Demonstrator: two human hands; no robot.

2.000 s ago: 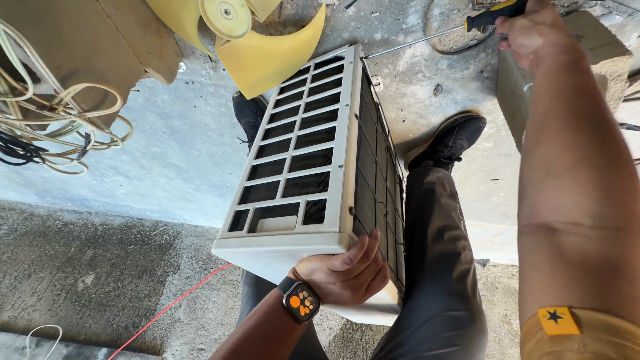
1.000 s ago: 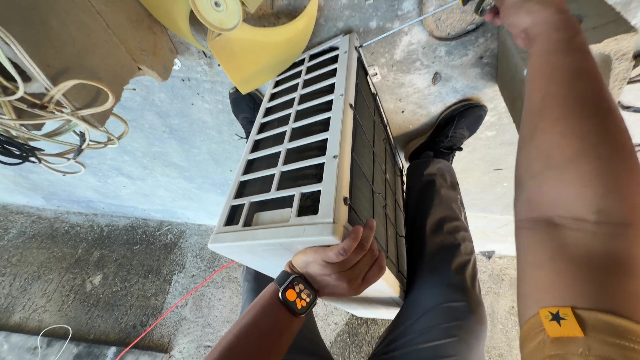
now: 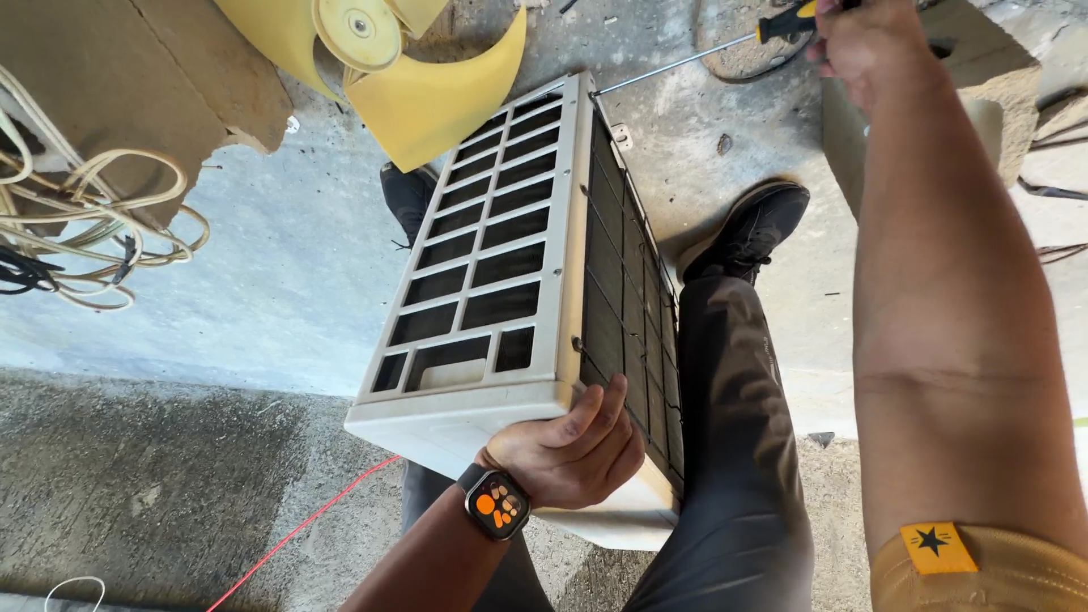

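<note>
Tilted between my legs is the white casing of an air conditioner's outdoor unit, with a slatted grille on one face and a black wire guard over the dark coil on the side. My left hand, a smartwatch on its wrist, grips the casing's near edge, fingertips at the wire guard. Up at the top right, my right hand holds a long screwdriver by its black and yellow handle. The screwdriver's tip meets the far corner of the casing, near a screw position; whether it sits in a screw head cannot be told.
A yellow plastic fan blade lies beyond the casing at the top left. Coiled pale cables hang over brown cardboard at the left. A block-like object stands at the upper right. A red cord crosses the floor at lower left.
The right hand and screwdriver handle, partly out of view a second ago, show lower in the frame now. The left hand keeps its hold on the casing.
</note>
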